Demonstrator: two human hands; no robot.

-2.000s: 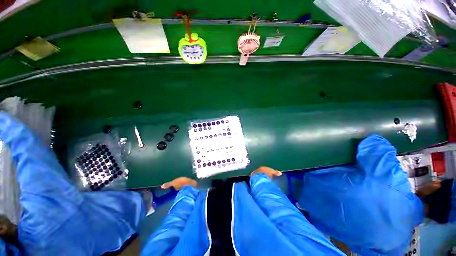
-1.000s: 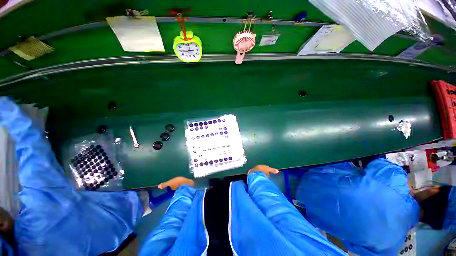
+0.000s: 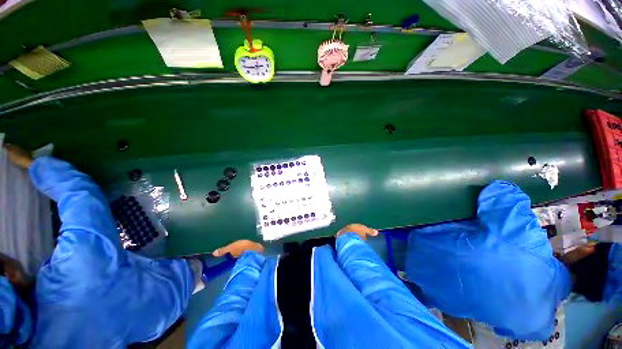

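A white parts tray (image 3: pixel 292 198) with rows of small dark discs lies on the green bench in front of me. Three loose dark discs (image 3: pixel 223 185) lie in a slanting row left of it, with a thin whitish stick (image 3: pixel 180 185) further left. My left hand (image 3: pixel 239 248) rests at the bench's front edge, below and left of the tray. My right hand (image 3: pixel 357 230) rests at the same edge, just right of the tray's lower corner. Neither hand touches the tray. Both look empty, with the fingers only partly visible.
A neighbour's arm (image 3: pixel 75 204) reaches to a tray stack (image 3: pixel 26 211) at far left, over a tray of dark discs (image 3: pixel 140 223). Another person in blue (image 3: pixel 487 266) sits at right. A crumpled wrap (image 3: pixel 549 174) and red bin (image 3: pixel 606 150) are at far right.
Two single dark discs at the back of the bench have moved left. The left neighbour's arm has shifted and partly covers their tray. The right neighbour's arm has moved. My hands stay put.
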